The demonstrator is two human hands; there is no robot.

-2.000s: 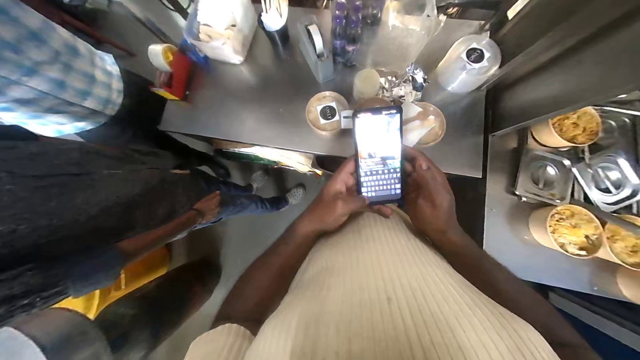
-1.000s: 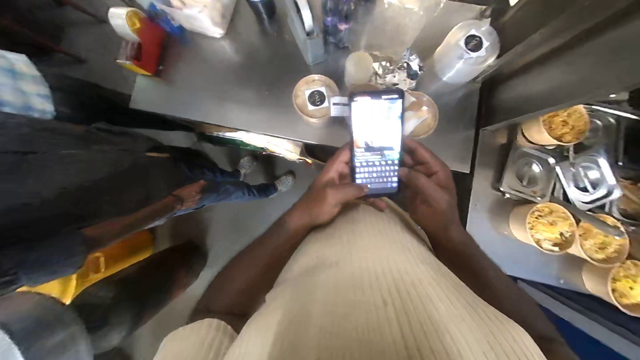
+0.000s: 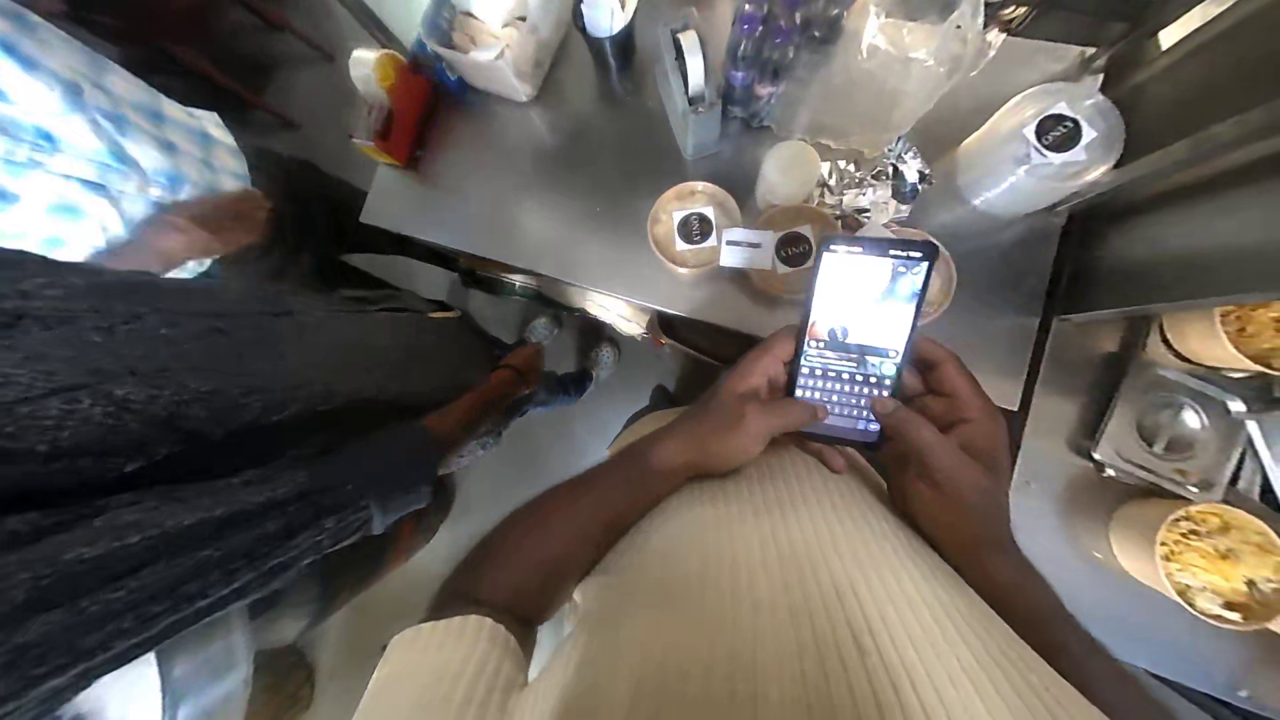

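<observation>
A smartphone [image 3: 862, 340], its screen lit with a picture above an on-screen keyboard, is held upright between both my hands. My left hand [image 3: 745, 410] grips its left side, thumb on the lower left of the screen. Along the right side my right hand [image 3: 945, 430] grips it, thumb at the keyboard's lower right. Just past the phone on the steel counter are lidded tubs: one with a square sticker [image 3: 694, 228], another with a sticker and a white label [image 3: 747, 248], and a third partly hidden behind the phone. Crumpled foil [image 3: 870, 185] and a small whitish cup [image 3: 789, 175] are beyond them.
The steel counter [image 3: 560, 210] also bears a tape dispenser [image 3: 690, 95], a red tape dispenser [image 3: 400, 110], purple-capped bottles [image 3: 765, 60] and stacked plastic lids [image 3: 1045, 145]. At right, food-filled paper tubs [image 3: 1215, 560] stand near a steel pan lid [image 3: 1170, 430]. People stand at left.
The person in the checked shirt at left now shows a hand, which the earlier frames do not show. My hands keep hold of the phone. The view has shifted somewhat.
</observation>
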